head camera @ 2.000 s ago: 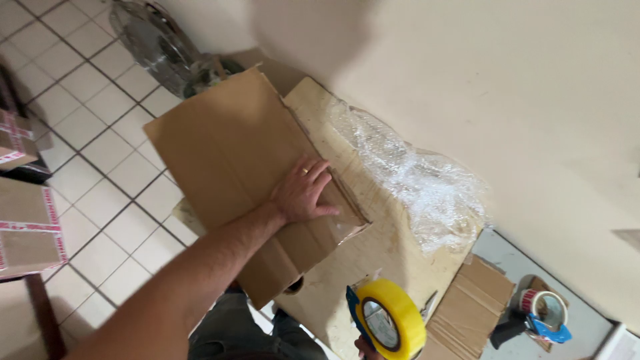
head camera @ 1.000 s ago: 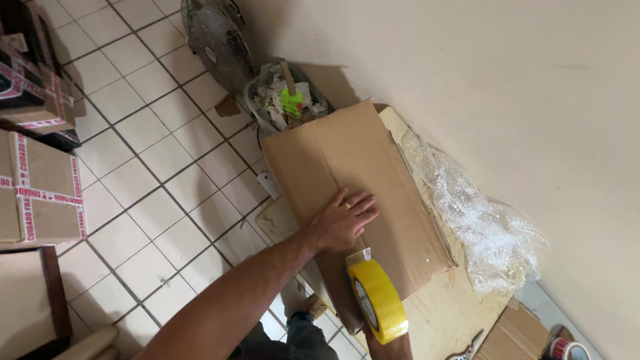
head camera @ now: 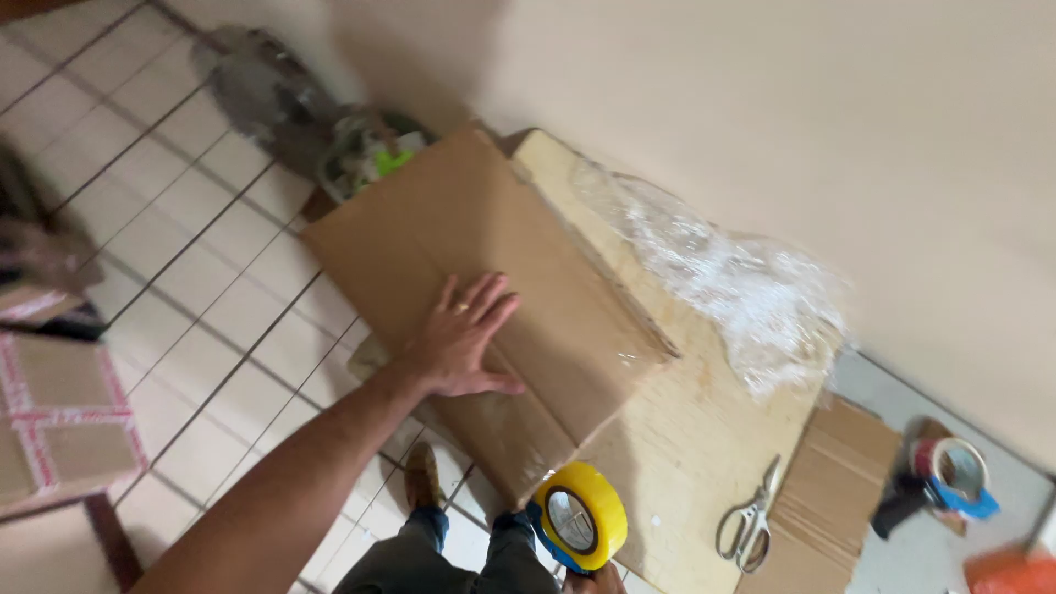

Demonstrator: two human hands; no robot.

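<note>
A cardboard box (head camera: 528, 272) lies tilted across the wooden tabletop (head camera: 685, 462). Flat on its upper face rests my left hand (head camera: 466, 342), fingers spread, a ring on one finger. My right hand (head camera: 596, 580), mostly cut off by the bottom edge, holds a blue tape dispenser (head camera: 554, 540) loaded with a yellow-edged roll of packing tape (head camera: 598, 511), right at the box's near corner. Shiny clear tape shows on the near end of the box. To the right on the tabletop lie open scissors (head camera: 751, 524).
Crumpled clear plastic wrap (head camera: 734, 280) lies along the wall side. Flat cardboard (head camera: 833, 487) and another tape dispenser (head camera: 957, 478) are at the right. A fan (head camera: 264, 91) and a waste bin (head camera: 351, 157) stand beyond the box; taped boxes (head camera: 70, 412) are at the left.
One second ago the tape roll was over the box's near part; it is now at the near corner. My left hand remains flat on the box. The view has swung.
</note>
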